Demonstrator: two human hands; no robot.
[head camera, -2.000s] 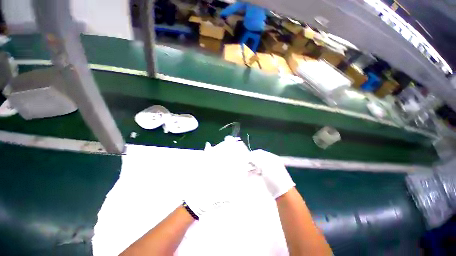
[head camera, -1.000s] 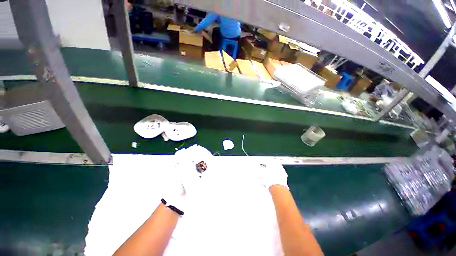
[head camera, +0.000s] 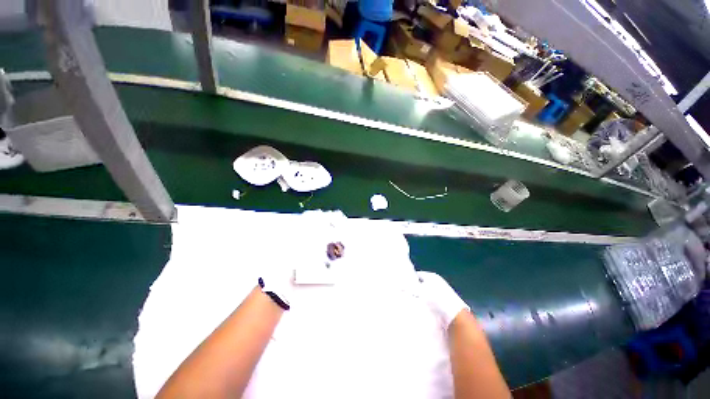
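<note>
My left hand (head camera: 289, 274), in a white glove with a dark wristband, holds a white part with a dark, coppery round component (head camera: 335, 250). The part's outline and my fingers are lost in the overexposed white mat (head camera: 210, 312). A small pale rectangular face shows just below the dark component. My right hand (head camera: 440, 294), also in a white glove, is apart to the right over the mat's right side. Its fingertips blend into the white, so its grip cannot be told.
On the green belt (head camera: 195, 132) lie two joined-looking oval covers (head camera: 304, 178), a small white cap (head camera: 378, 203), a thin wire (head camera: 420, 196), a blower wheel (head camera: 510, 195) and a white housing (head camera: 58, 143). A grey post (head camera: 109, 117) stands at left; wrapped parts (head camera: 654, 273) lie at right.
My right hand has moved from beside the part toward the lower right. The dark round component, hidden at first, now shows at my left hand. A wire and a small cap now show on the belt.
</note>
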